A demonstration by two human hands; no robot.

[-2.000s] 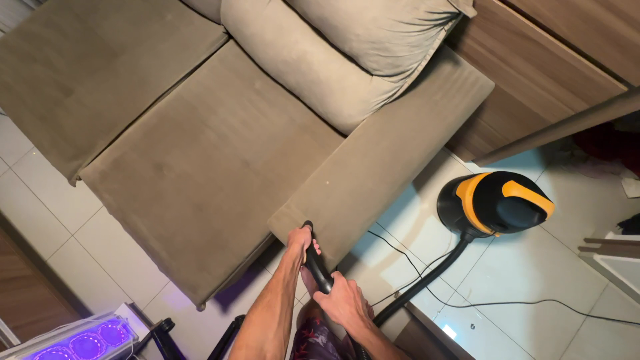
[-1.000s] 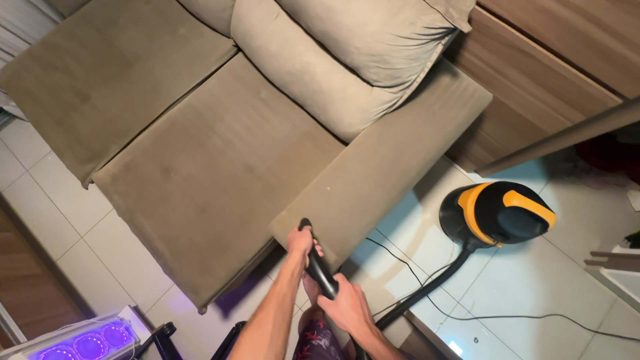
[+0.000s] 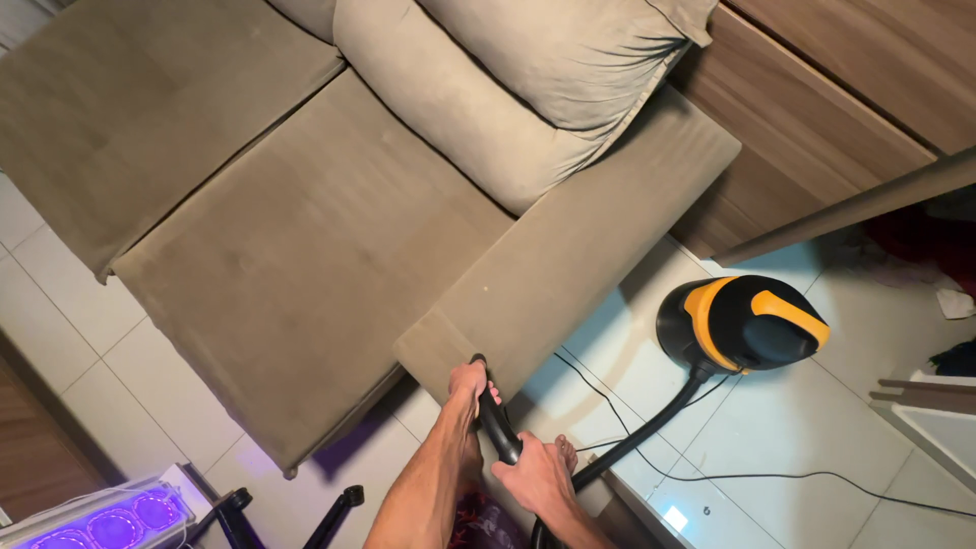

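Note:
My left hand [image 3: 469,383] grips the upper end of a black vacuum wand [image 3: 499,429], close to the front end of the sofa's armrest [image 3: 579,240]. Lower on the same tube, my right hand [image 3: 536,470] is closed around it. The wand's tip is at the armrest's front end; whether it touches the fabric I cannot tell. A ribbed black hose [image 3: 648,435] runs to a black and yellow canister vacuum cleaner [image 3: 743,324] standing on the tiles right of the sofa. The beige sofa seat [image 3: 305,252] lies left of the armrest, with plump back cushions [image 3: 457,114] behind.
A thin black power cord [image 3: 755,476] trails across the tiled floor [image 3: 732,427]. Wooden drawer fronts [image 3: 801,114] stand beyond the armrest. At lower left is a computer case with purple-lit fans [image 3: 114,526], beside black chair legs [image 3: 335,515]. My bare foot [image 3: 566,451] is near my right hand.

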